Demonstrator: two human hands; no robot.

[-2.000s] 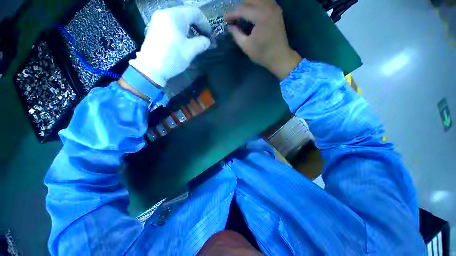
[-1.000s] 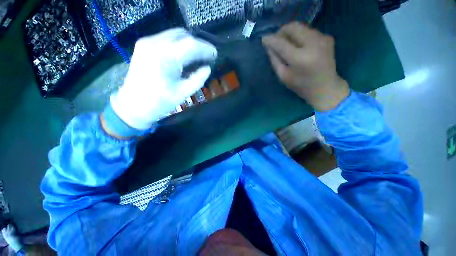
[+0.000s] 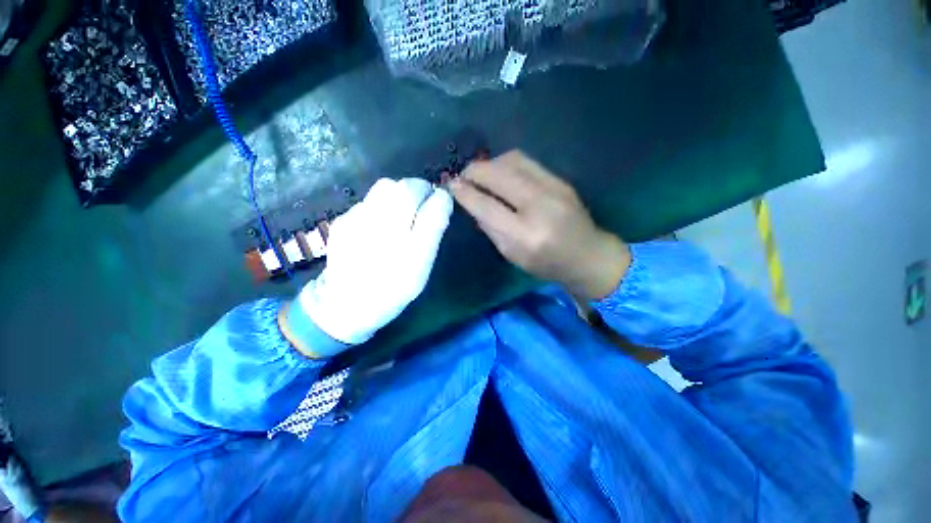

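Note:
The assembly fixture (image 3: 255,264), a long orange-brown and black bar, lies slanted on the dark green mat. Several bright-faced pieces stand in its slots at the left end. My left hand (image 3: 380,260), in a white knit glove, covers the fixture's middle with its fingertips towards the right part. My bare right hand (image 3: 531,217) meets it there, fingertips pinched together at the fixture's right end. A tiny piece may be between the fingertips, but it is too small and hidden to tell.
Two black bins stand at upper left, one of small metal clips (image 3: 112,107), one of finer silver pieces (image 3: 260,36). A blue coiled cord (image 3: 227,121) crosses them to the fixture. A bagged component pack (image 3: 459,41) lies at the top. A person's gloved hand (image 3: 18,488) shows at lower left.
Both hands have come down from the bagged pack to the fixture and closed in on each other at its right part. The fixture's left end now shows.

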